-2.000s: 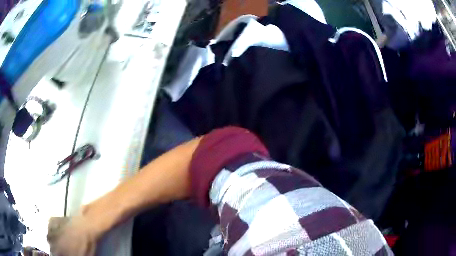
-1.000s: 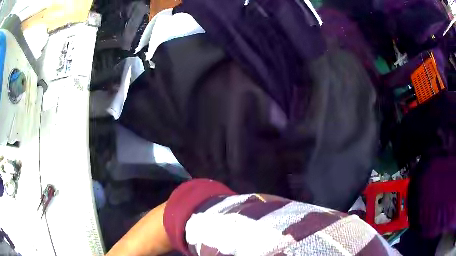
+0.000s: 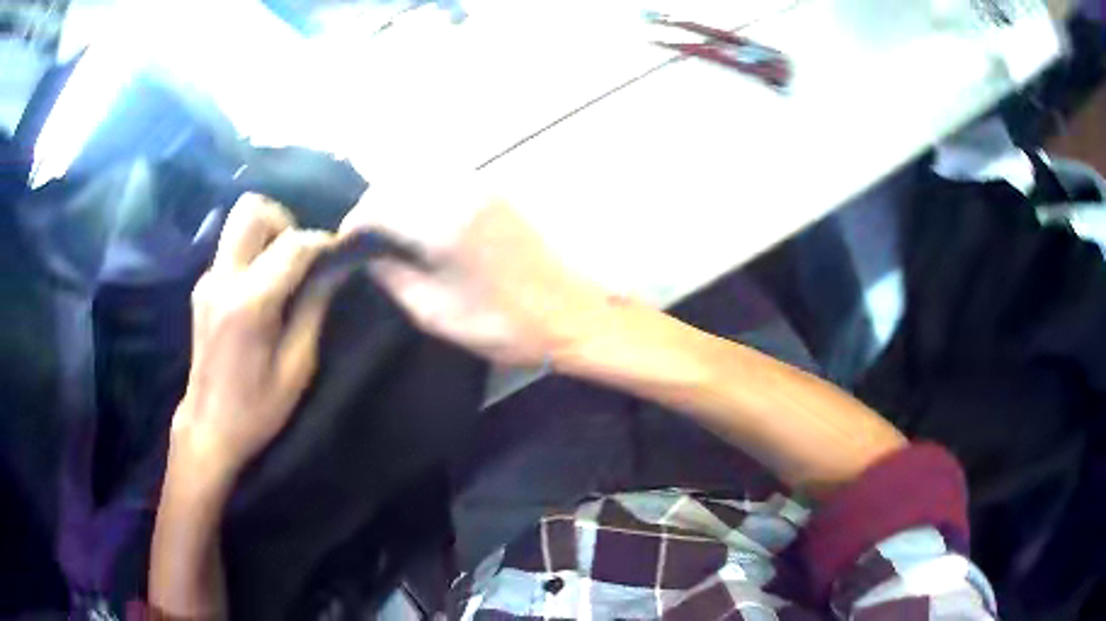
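Observation:
My left hand (image 3: 249, 334) is at the left, its fingers closed on an edge of the black garment piece (image 3: 352, 425). My right hand (image 3: 473, 285) is just right of it, blurred, with its fingertips on the same folded edge. The edge is stretched between both hands at the table's left part. The cloth hangs from there towards the lap. The right fingertips are partly hidden by blur and cloth.
Thread snips with red handles (image 3: 734, 55) lie on the white table (image 3: 606, 182) at the top. More dark cloth with white edges (image 3: 1007, 267) is at the right, beyond the table's front edge. Dark and bluish cloth lies at far left.
The view has swung left from the dark heap to the table. Both hands are now in view on the black cloth; earlier the right hand was on the table, then out of the picture.

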